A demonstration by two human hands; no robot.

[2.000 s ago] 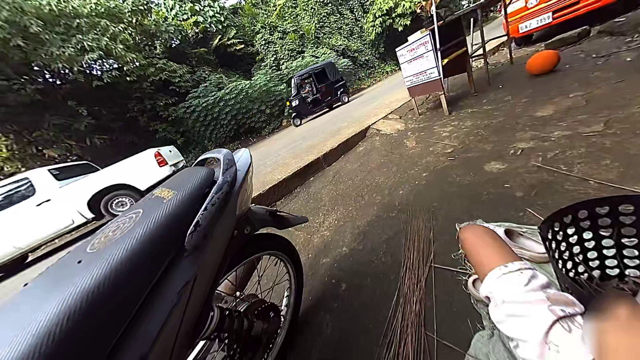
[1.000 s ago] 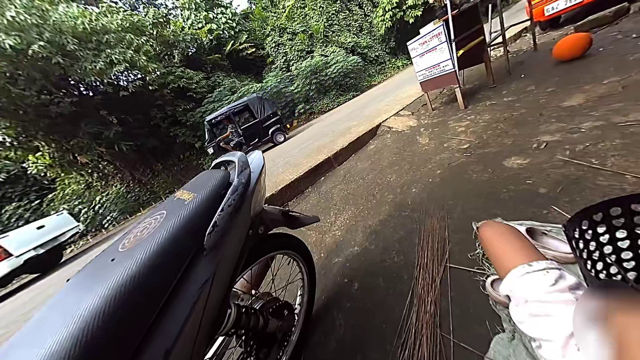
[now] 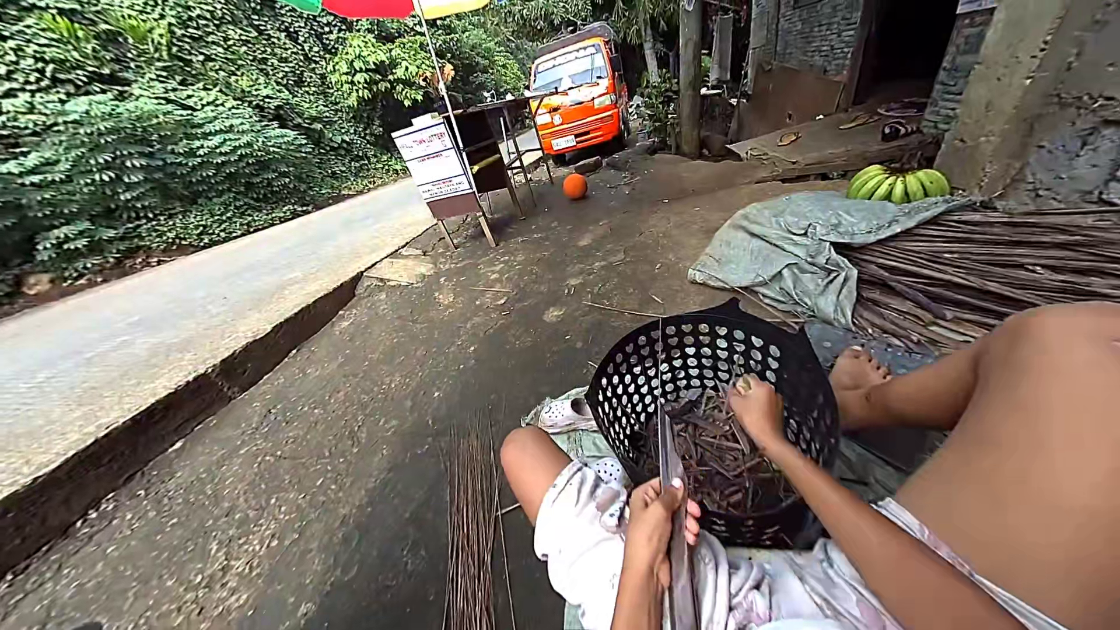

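Observation:
Between my legs stands a black plastic basket [image 3: 818, 385] with round holes, holding brown dry leaf scraps [image 3: 722, 464]. My left hand [image 3: 652, 525] is closed around a long dry leaf strip [image 3: 672, 455] with a thin rib rising from its top, just in front of the basket's near left side. Inside the basket's right part is my right hand [image 3: 757, 409], its fingers bent together over the scraps; whether they pinch something is too small to tell. A bundle of thin brown ribs [image 3: 471, 534] lies on the ground left of my knee.
A pile of long dry stalks [image 3: 989, 271], a grey-green sack [image 3: 787, 241] and green bananas [image 3: 897, 185] lie at the right. White shoes [image 3: 567, 415] sit beside the basket. Farther off are an orange ball [image 3: 575, 186], a sign board [image 3: 436, 166], an orange vehicle [image 3: 577, 96] and the road edge [image 3: 262, 359].
The view has swung far to the right, away from the motorcycle and dark three-wheeler. Both hands, the whole basket and the stalk pile now show.

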